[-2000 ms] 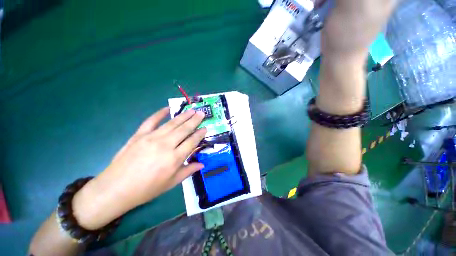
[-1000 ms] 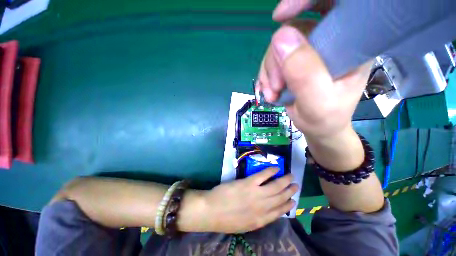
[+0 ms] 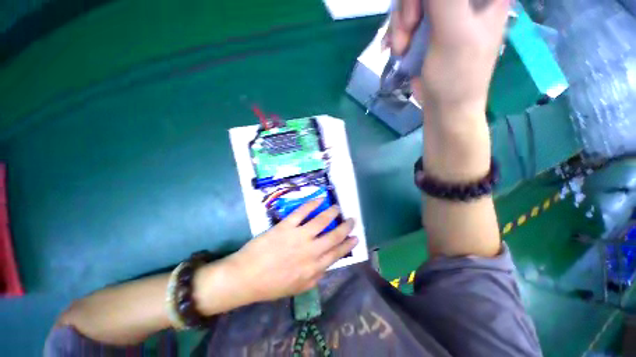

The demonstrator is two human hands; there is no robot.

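Note:
The black device housing (image 3: 323,134) lies on a white foam sheet (image 3: 352,195). In its upper half sits the green circuit board (image 3: 296,162) with a dark digit display (image 3: 282,143); a red wire sticks out at the top. Thin wires run between board and blue battery pack (image 3: 289,203). My left hand (image 3: 296,247) lies over the battery and lower housing, fingers slightly apart, hiding much of them. My right hand (image 3: 453,63), cut off by the top edge, is closed around the blurred grey electric screwdriver (image 3: 416,52) at the screw feeder (image 3: 387,104). The driver tip is unclear.
A red foam piece (image 3: 10,237) is at the far left edge. A white sheet (image 3: 357,7) is at the top. A turquoise piece (image 3: 540,59) and clear plastic wrapping (image 3: 593,77) are at the right. Yellow-black tape (image 3: 531,215) marks the bench edge.
Since one second ago, my right hand has moved from above the board to the screw feeder with the screwdriver. My left hand stays over the battery. The camera view has shifted.

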